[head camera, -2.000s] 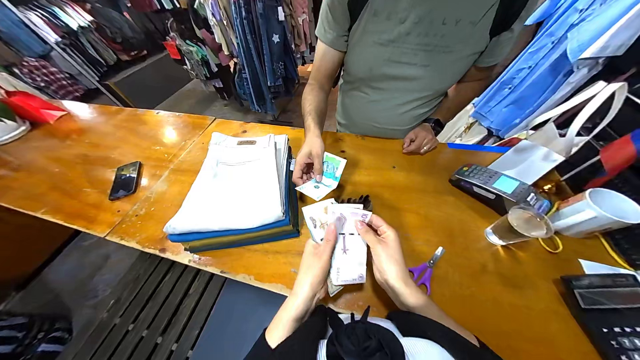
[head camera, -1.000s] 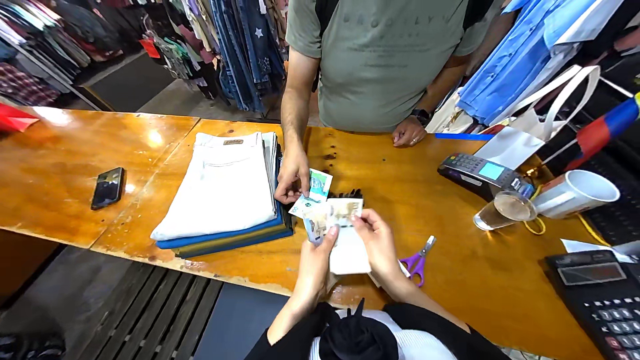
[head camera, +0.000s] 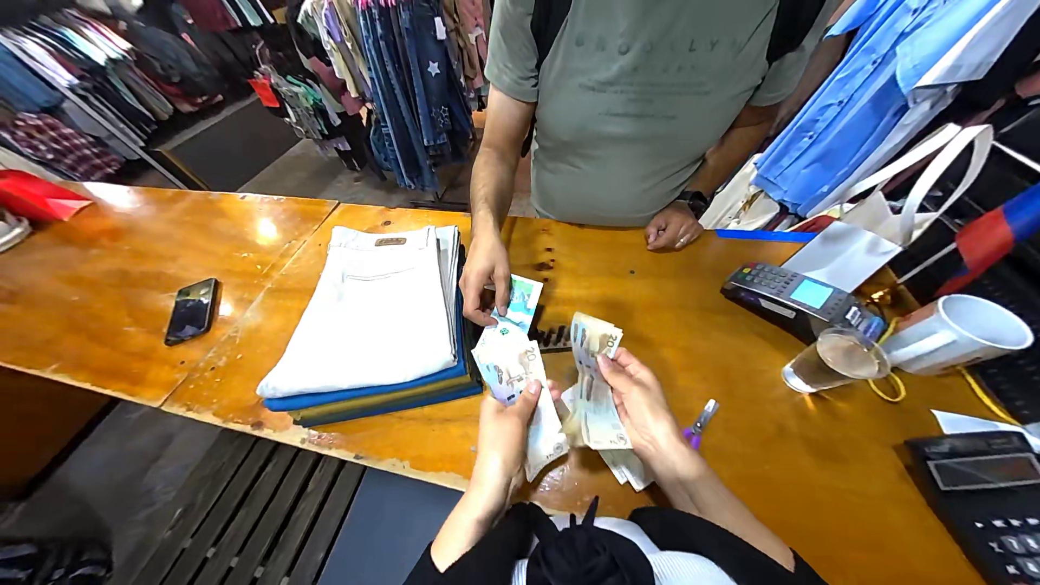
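My left hand holds a banknote, its thumb on the upper face. Further right, my right hand grips several banknotes fanned lengthwise, some hanging low beneath the hand. Across the counter, a person's hand pinches greenish-blue banknotes close to the top of my left-hand note; whether they touch I cannot tell. Folded trousers, white on top of blue and olive ones, lie left of my hands. Purple-handled scissors lie partly hidden beside my right hand.
A phone lies left on the wooden counter. At the right stand a card terminal, a glass, a white mug, a paper bag and a black calculator. Behind, a person in a green shirt faces me.
My hands have moved apart, parting the banknotes between them; earlier they held them together. The other person's hand still holds the greenish-blue notes beside the trousers.
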